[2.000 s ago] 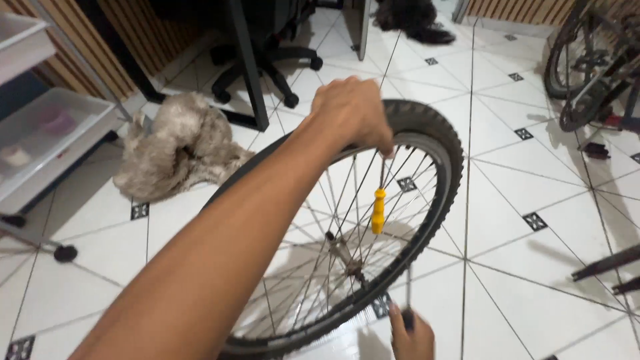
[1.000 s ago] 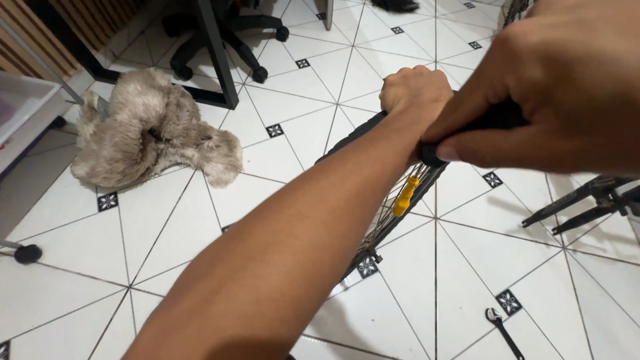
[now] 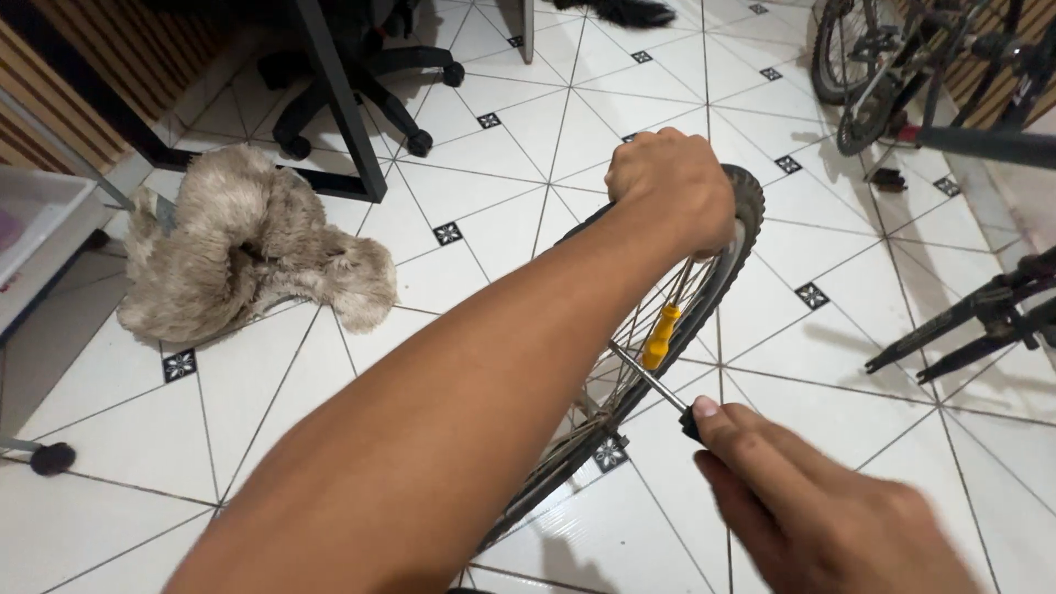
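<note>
My left hand (image 3: 676,186) grips the top of a bicycle wheel, over the rim and the knobby black tire (image 3: 747,198). A screwdriver with a yellow handle (image 3: 661,337) hangs down beside the spokes just below that hand; its upper end is hidden by the fingers. In my right hand (image 3: 817,487) is a second screwdriver, with a black handle (image 3: 690,422) and a metal shaft (image 3: 652,381) that points up and left toward the spokes. The shaft's tip lies near my left forearm, and I cannot tell whether it touches anything. My forearm covers much of the wheel.
A shaggy beige rug (image 3: 239,256) lies crumpled on the tiled floor at left, by a black desk leg (image 3: 338,99) and a swivel chair base (image 3: 379,74). A white drawer cart (image 3: 41,231) stands at far left. Bicycle parts (image 3: 874,66) and a black fork (image 3: 973,322) are at right.
My right hand, close to the camera and beside my left wrist one second ago, has moved down and right; the screwdriver shaft now shows. My left hand stays on the wheel.
</note>
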